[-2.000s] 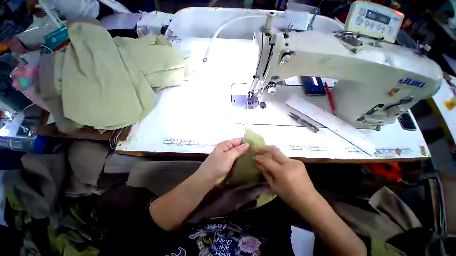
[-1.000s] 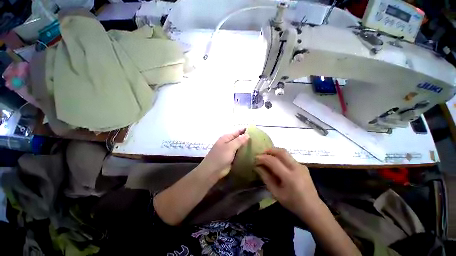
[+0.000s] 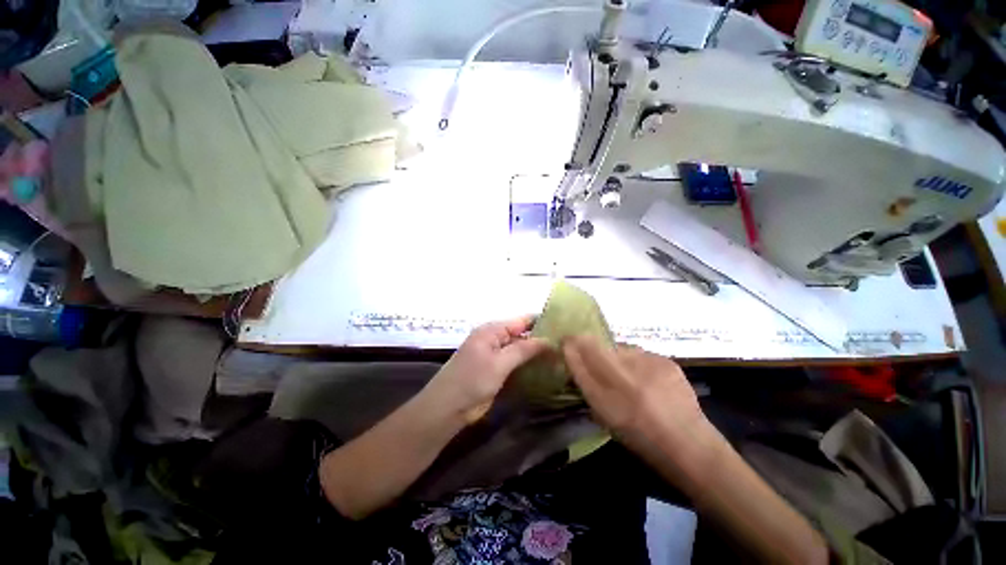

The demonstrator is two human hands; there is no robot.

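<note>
An olive-green cloth piece is held up at the front table edge, below the needle area. My left hand pinches its left side between thumb and fingers. My right hand lies against its right side, with fingers bent over the cloth; the fingertips are slightly blurred. A grey-brown garment panel lies on the lap under the hands. The presser foot and needle stand beyond the cloth, not touching it. The lower part of the green piece is partly hidden by the hands.
The white sewing machine fills the right. Thread snips, a white strip, a red pen and a dark phone-like rectangle lie near its arm. Pale green cut pieces are heaped at table left. A bottle lies at the far left.
The green piece has changed from a flatter shape to a more folded, peaked one. My right hand's fingers have straightened and turned over it. The view has shifted slightly.
</note>
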